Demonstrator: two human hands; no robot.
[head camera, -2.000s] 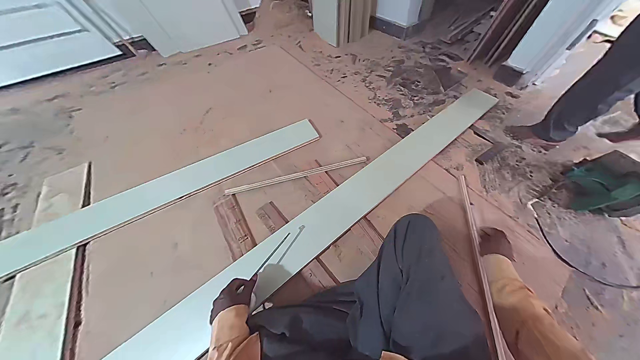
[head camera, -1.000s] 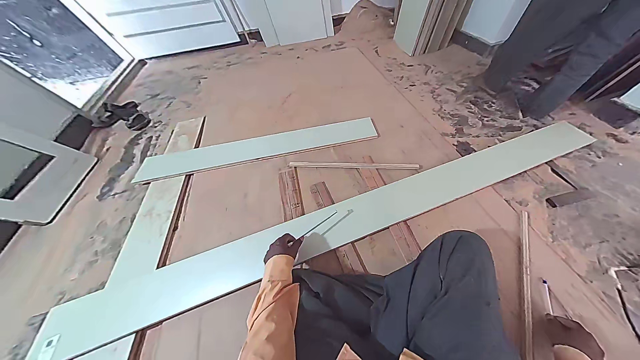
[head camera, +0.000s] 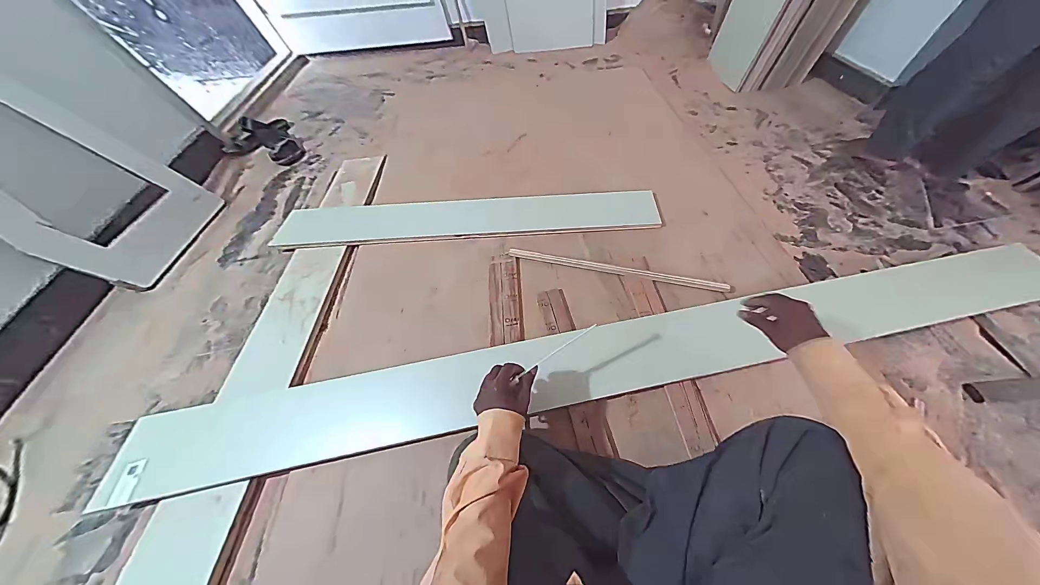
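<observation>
A long pale green board (head camera: 390, 414) lies across in front of me, over another pale board (head camera: 280, 333). My left hand (head camera: 504, 390) is above its middle, shut on a thin light rod (head camera: 561, 349) that points up and right and casts a shadow on the board. My right hand (head camera: 784, 321) is over the long board further right, fingers bent, with a small white thing at the fingertips that I cannot identify. A shorter pale board (head camera: 479, 215) lies beyond, and a narrow wooden strip (head camera: 621, 270) lies between the two.
Reddish wooden pieces (head camera: 505, 301) lie on the dusty floor under and past the long board. Dark shoes (head camera: 272, 140) and a white frame (head camera: 134, 260) are at the left. A person's trousered legs (head camera: 959, 89) are at the upper right. A dark flat tool (head camera: 1003, 390) lies at right.
My right hand has moved from the floor at the right to over the long board. The long strip that stood beside it is no longer in view. The view has shifted.
</observation>
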